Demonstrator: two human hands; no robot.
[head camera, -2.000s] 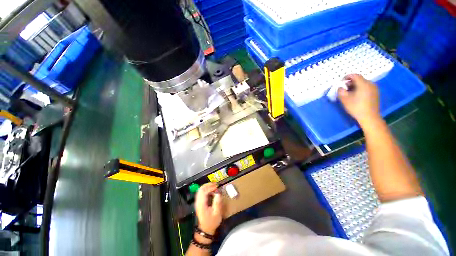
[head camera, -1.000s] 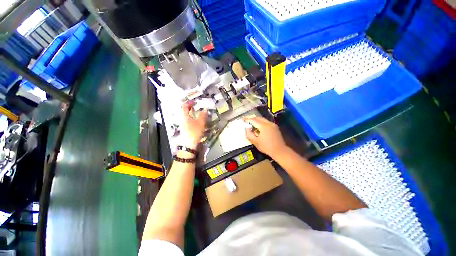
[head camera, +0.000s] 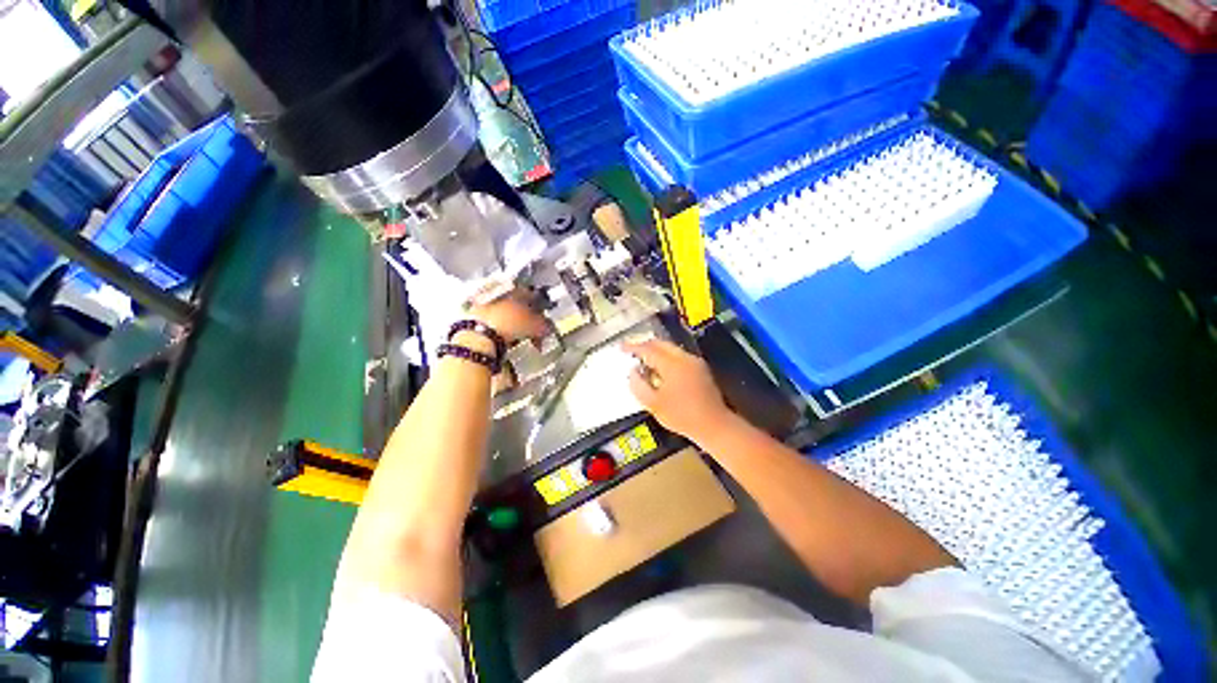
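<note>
My left hand (head camera: 514, 318), with two dark bracelets at the wrist, reaches into the metal fixture (head camera: 577, 287) under the machine head (head camera: 387, 147). Its fingertips are hidden, and I cannot tell if it holds anything. My right hand (head camera: 674, 384) is over the pale yellow sheet (head camera: 601, 390), fingers curled together. Whether something small is between its fingers is not clear. A white plastic part (head camera: 597, 519) lies on the brown cardboard pad (head camera: 641, 534) in front of the button panel.
A red stop button (head camera: 599, 467) and a green button (head camera: 502, 518) are on the panel. Yellow-and-black bars (head camera: 683, 256) flank the machine. At right are a raised blue tray (head camera: 854, 320) with white rows, stacked trays (head camera: 801, 94) behind, and a lower full tray (head camera: 988, 520). A green conveyor (head camera: 240, 400) runs at left.
Both hands have come to the fixture area, the right from the raised tray, the left from the green button. The machine head is higher than at first. The camera view has shifted slightly.
</note>
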